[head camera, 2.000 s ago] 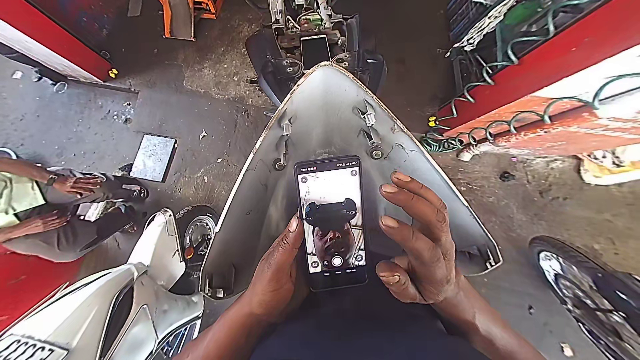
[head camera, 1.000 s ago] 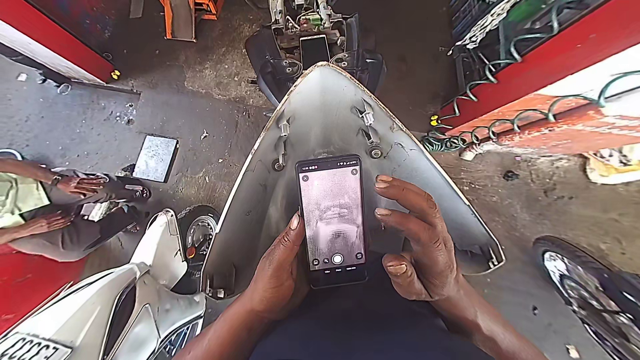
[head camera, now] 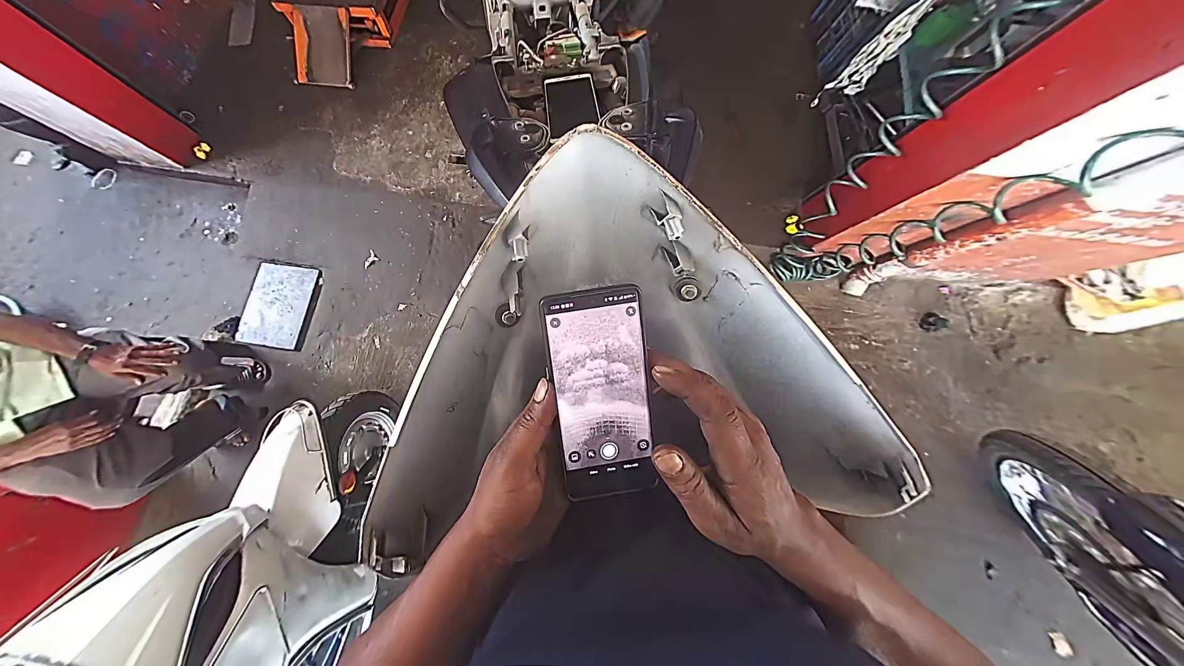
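A black smartphone (head camera: pixel 601 388) with a camera screen showing a pale pink, blurred picture lies in my left hand (head camera: pixel 518 476), whose thumb rests along its left edge. My right hand (head camera: pixel 726 453) is at the phone's right edge, fingers bent and apart; whether its fingertips touch the phone is unclear. Under and around the phone spreads the inner side of a grey scooter body panel (head camera: pixel 777 370), pointed at the far end, with mounting posts and a worn rim. Past its tip, a second phone (head camera: pixel 571 104) rests on a partly stripped scooter (head camera: pixel 555 55).
A seated person (head camera: pixel 83 407) is at the left, near a flat grey slab (head camera: pixel 278 305) on the floor. A white scooter (head camera: pixel 213 573) stands lower left, a motorcycle wheel (head camera: pixel 1082 546) at the right. A coiled green hose (head camera: pixel 934 227) runs by the red-edged wall at the right.
The phone screen has gone from showing a dark shape and a face to a pale pink blur. My right hand has moved closer to the phone's right edge.
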